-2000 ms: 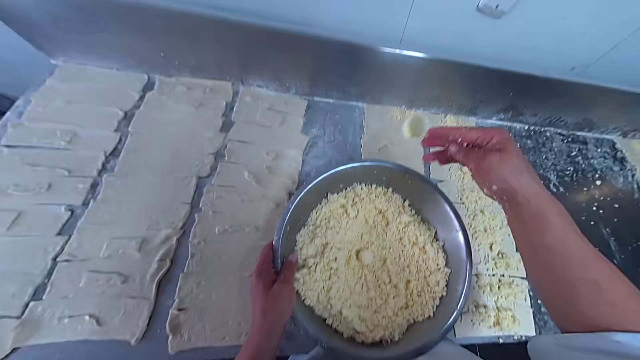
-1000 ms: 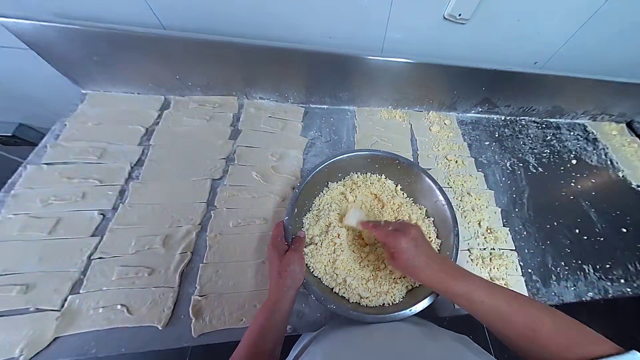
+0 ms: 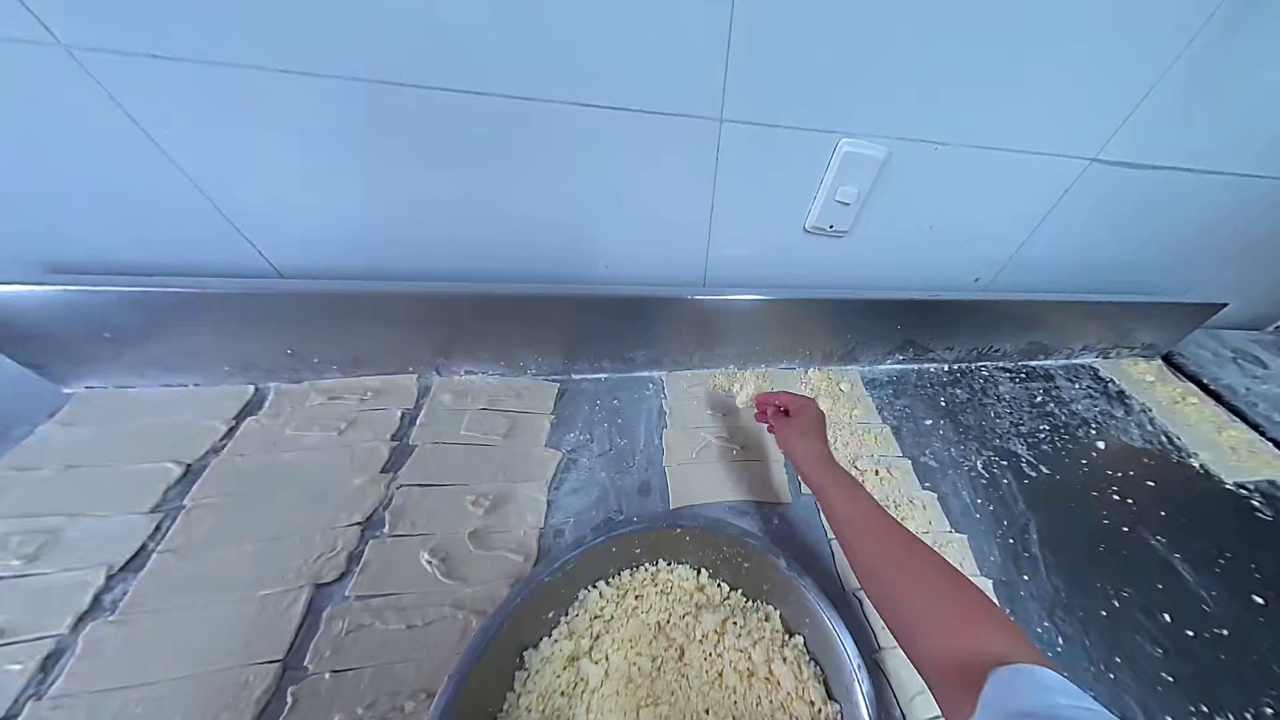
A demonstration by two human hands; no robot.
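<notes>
My right hand (image 3: 792, 422) is over the upper end of a short column of dough pieces (image 3: 728, 482), its fingers drawn together; whether crumbs are still between them cannot be told. Crumbled pale-yellow filling (image 3: 740, 385) lies on the dough just beyond the fingertips. At the bottom centre stands a steel bowl (image 3: 575, 555) heaped with the same crumbled filling (image 3: 670, 640). To the right of my hand, a column of dough pieces bears crumbs (image 3: 885, 475), partly behind my forearm. My left hand is out of view.
Several columns of flat, bare dough pieces (image 3: 270, 510) cover the left of the floured worktop (image 3: 600, 440). A steel backsplash (image 3: 500, 330) runs along the tiled wall, below a white switch plate (image 3: 847, 187). A crumb-covered dough strip (image 3: 1195, 415) lies at the far right.
My right hand has moved out of the bowl to the far dough pieces on the short column. My left hand, at the bowl's left rim before, is out of view. The view has tilted up.
</notes>
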